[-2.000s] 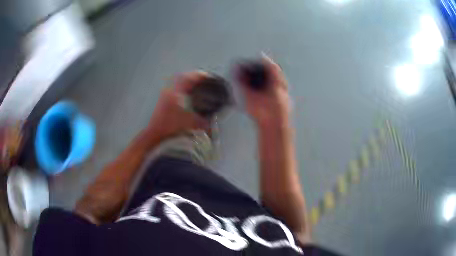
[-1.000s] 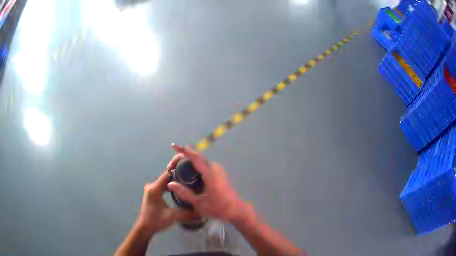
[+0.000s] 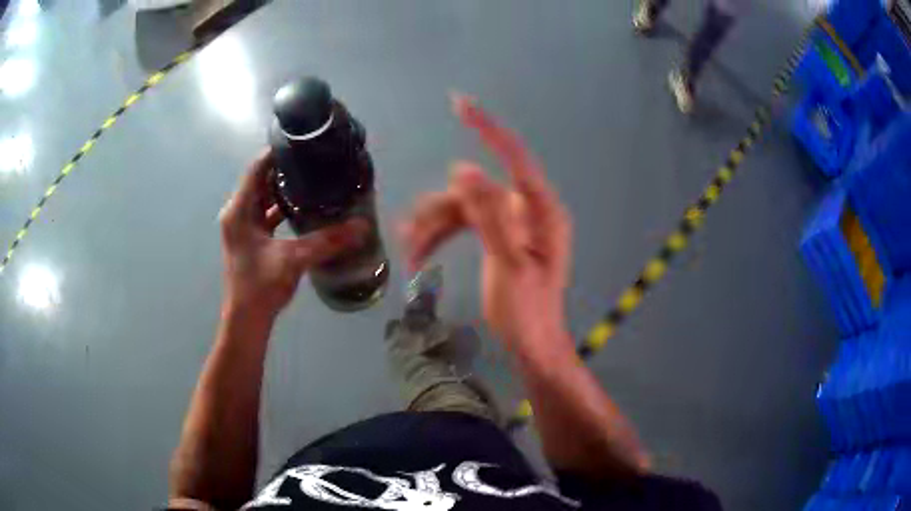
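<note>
A bottle [image 3: 345, 250] with a dark, see-through body and a black round cap [image 3: 303, 106] is held up in front of me, tilted with the cap away from me. The cap sits on the bottle. My left hand [image 3: 275, 245] is wrapped around the bottle's body from the left side. My right hand [image 3: 504, 220] is to the right of the bottle, not touching it, with fingers apart and nothing in it. It is slightly blurred.
Stacks of blue trays [image 3: 869, 384] stand along the right edge. Yellow-black floor tape [image 3: 679, 240] runs over the grey floor [image 3: 420, 60]. Another person's legs [image 3: 707, 45] show at the top right. A grey object [image 3: 165, 35] is at the top left.
My right hand has let go of the cap and moved right, off the bottle. The bottle is raised in my left hand. The view has turned; another person's legs have appeared.
</note>
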